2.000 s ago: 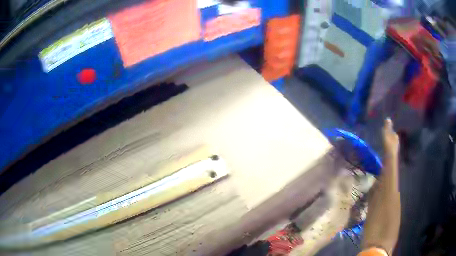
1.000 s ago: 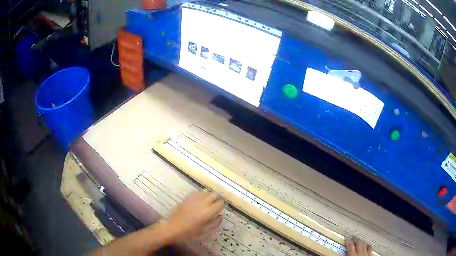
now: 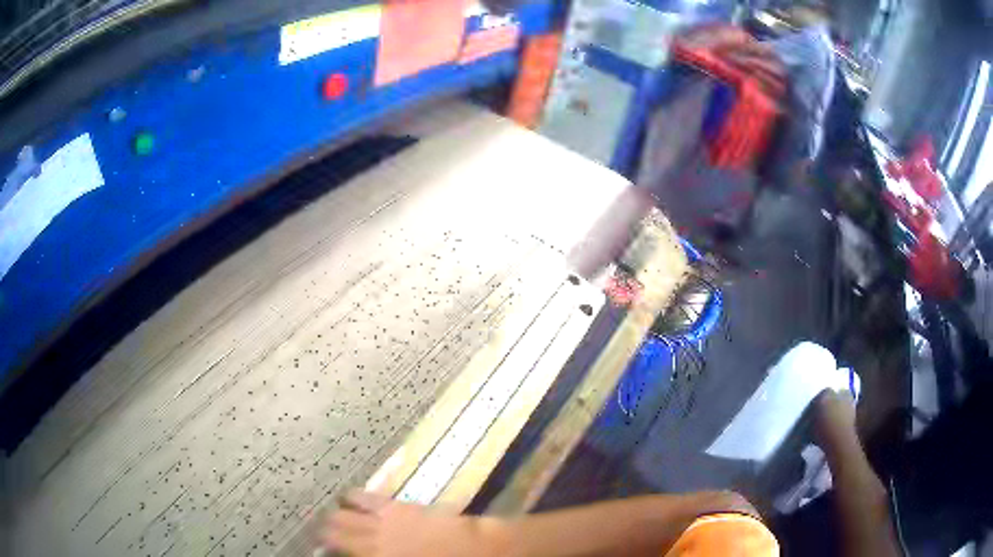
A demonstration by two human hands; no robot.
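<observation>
The cutting die (image 3: pixel 495 392), a long yellow board with a pale channel, lies slanting along the front edge of the beige sheet (image 3: pixel 316 359). Two dark holes show at its far end. My left hand (image 3: pixel 381 528) is low in the picture, its fingers over the die's near part; the hand is cut off below and blurred. My right hand (image 3: pixel 836 397) is at the far right, away from the press, beside a white thing (image 3: pixel 779 403). Blur hides whether it holds that. Tiny dark slugs and long cut lines cover the sheet.
The blue press head (image 3: pixel 229 141) spans the back, with black strips (image 3: pixel 218 250) beneath. The pale wooden ledge (image 3: pixel 566 424) runs along the front. A blue bin (image 3: pixel 681 348) with dark offcuts stands at its far end. A person in red and dark clothing (image 3: pixel 751 120) is beyond.
The view has swung right. The die has moved from the sheet's middle to its front edge, uncovering scattered slugs. My right hand has moved off the sheet to the right.
</observation>
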